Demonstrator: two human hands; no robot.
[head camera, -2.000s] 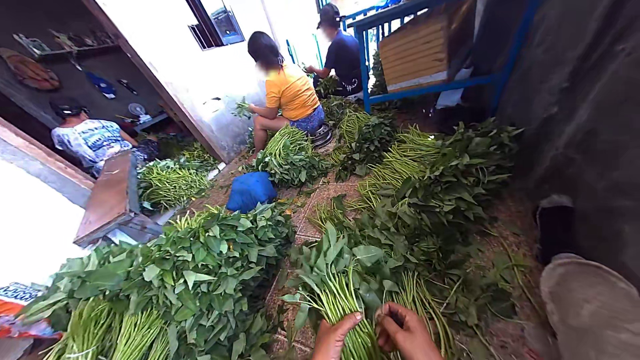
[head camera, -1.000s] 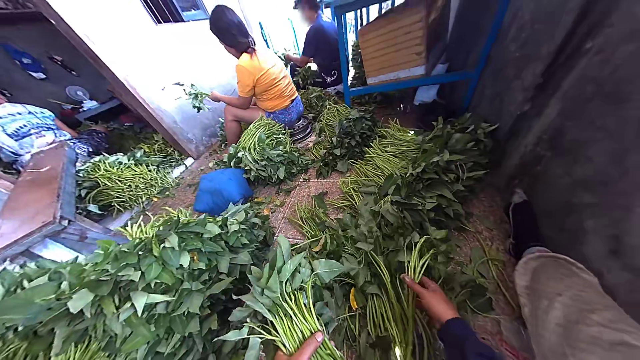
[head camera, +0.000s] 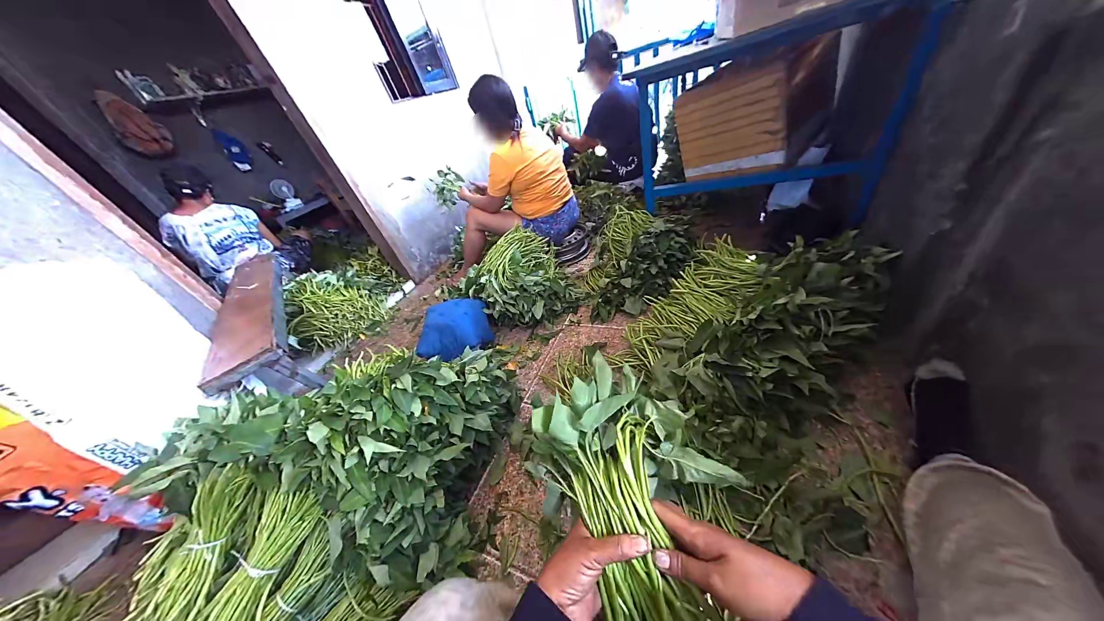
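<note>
A bunch of leafy green stems (head camera: 617, 487), with long pale stalks and broad leaves at the top, stands upright at the lower middle. My left hand (head camera: 582, 561) grips its stalks from the left, thumb across the front. Around the same stalks from the right closes my right hand (head camera: 733, 565), its thumb near the left one. Just beyond lies a long heap of loose leafy stems (head camera: 759, 336). At the lower left are bundles of the same greens (head camera: 259, 552), tied with pale bands, beside a mass of leaves (head camera: 405, 431).
A blue bundle (head camera: 454, 328) lies on the tiled floor. A person in yellow (head camera: 530, 172) and one in dark blue (head camera: 617, 125) handle greens; another person (head camera: 216, 228) sits at the left by a wooden bench (head camera: 246, 319). A blue-framed table (head camera: 776, 177) and dark wall (head camera: 1018, 259) stand right.
My right hand has come from the heap on the right to the bunch in my left hand. The view has swung back left.
</note>
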